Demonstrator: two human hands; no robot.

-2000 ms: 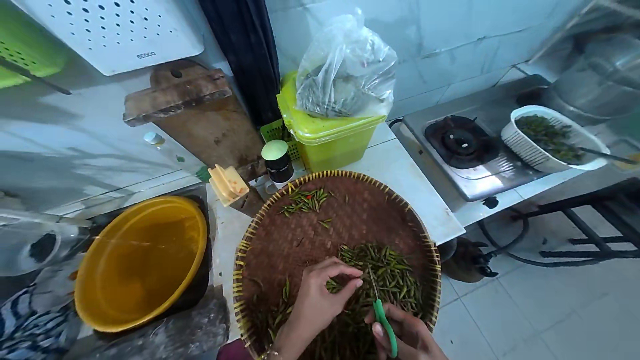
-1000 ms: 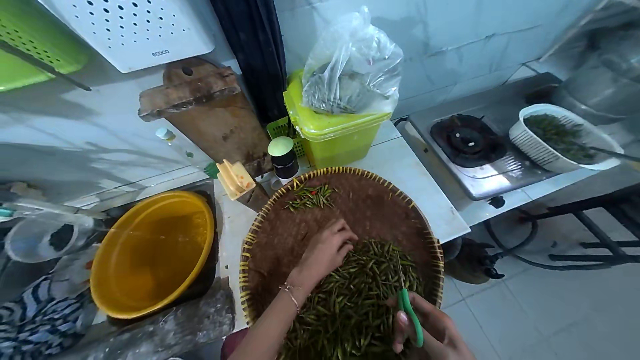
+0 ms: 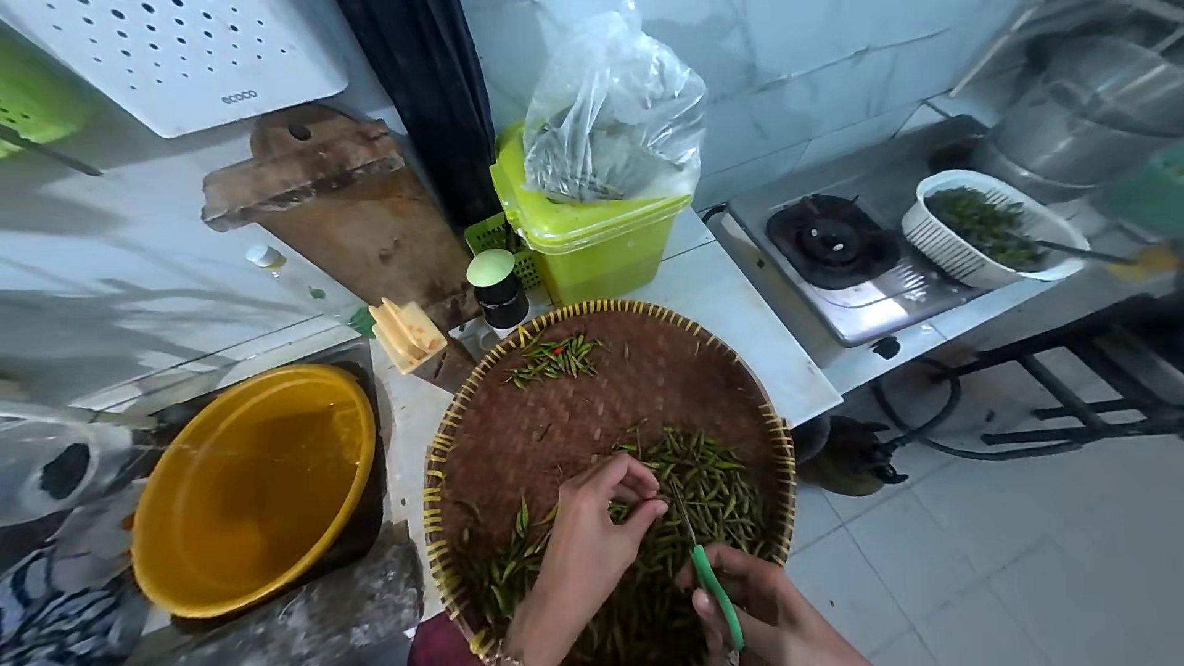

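A round woven bamboo tray (image 3: 583,407) with a yellow-bound rim holds many small green chili peppers (image 3: 708,486), heaped at its right and lower parts. A smaller pile of green chilies (image 3: 558,359) with a bit of red lies near the far rim. My left hand (image 3: 601,536) is over the middle of the heap, thumb and fingertips pinched together; whatever is between them is too small to make out. In my right hand (image 3: 740,601), at the lower right of the tray, is a pair of green-handled scissors (image 3: 717,592), blades pointing toward my left fingertips.
Left of the tray stands a yellow plastic basin (image 3: 254,481). Behind it are a dark jar with a green lid (image 3: 498,289), a wooden board (image 3: 370,231) and a lime-green bin (image 3: 601,250) under a plastic bag (image 3: 615,120). A gas stove (image 3: 832,250) and white basket of greens (image 3: 962,254) are at right.
My left hand was farther up and left, over the heap's edge, one second ago; it is now nearer the scissors with its fingertips pinched. The scissors remain in my right hand.
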